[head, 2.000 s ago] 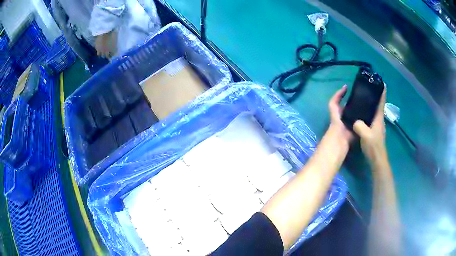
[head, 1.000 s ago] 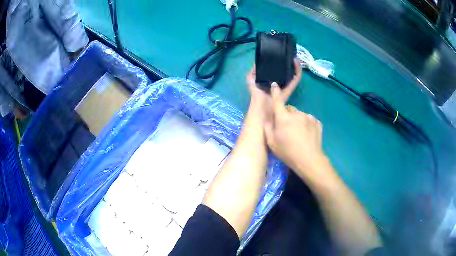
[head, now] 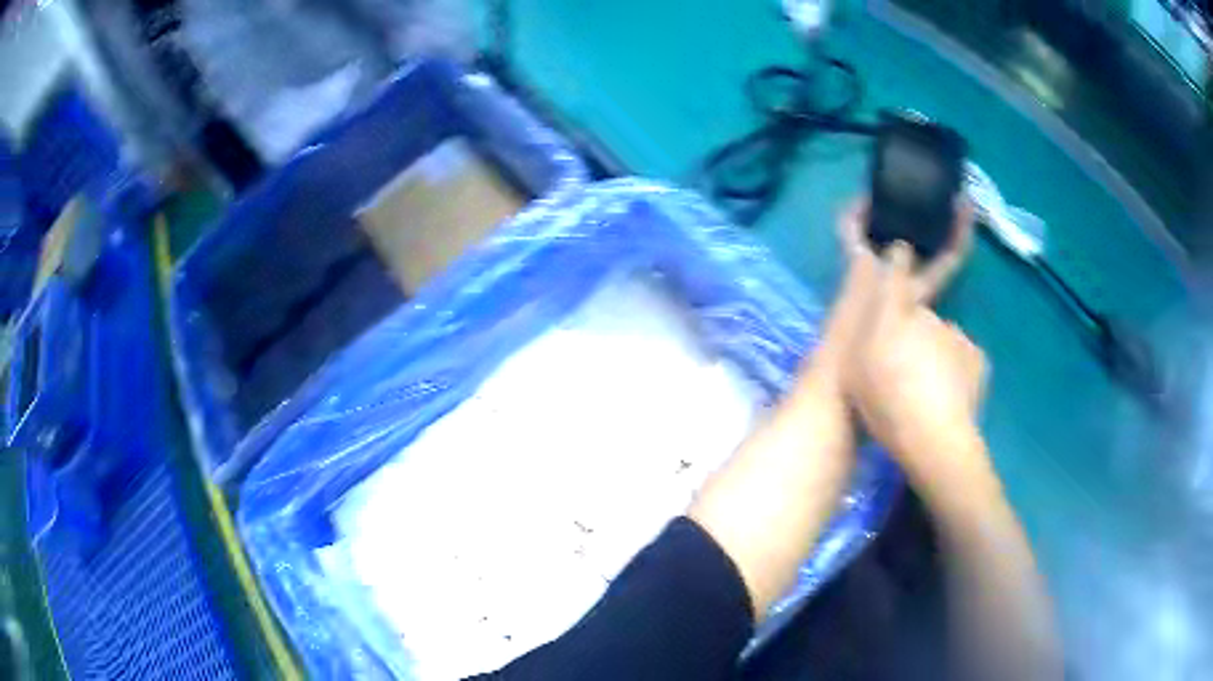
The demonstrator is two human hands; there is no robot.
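The black housing [head: 915,184] is held up over the green bench, its dark face towards me; the frame is blurred. My left hand [head: 858,253] is shut around its near end, with fingers showing on both sides. My right hand [head: 918,366] is just below, its index finger reaching up to the housing's near end; whether it holds anything is hidden. The black power cord [head: 758,153] runs from the housing's far end and lies looped to the left on the bench, with a white-wrapped plug [head: 805,13] at the top edge.
Another white-wrapped plug [head: 1004,220] and dark cord [head: 1124,357] lie to the right on the green bench [head: 639,67]. A lined blue crate [head: 299,466] of white covers [head: 532,466] stands left of my arms. Behind it, another crate holds dark blocks and cardboard [head: 439,220]. A person stands beyond.
Compared with two seconds ago, my right hand has moved from the housing's right side to its near end. Since one second ago, the hands keep a similar hold while the view has swung left.
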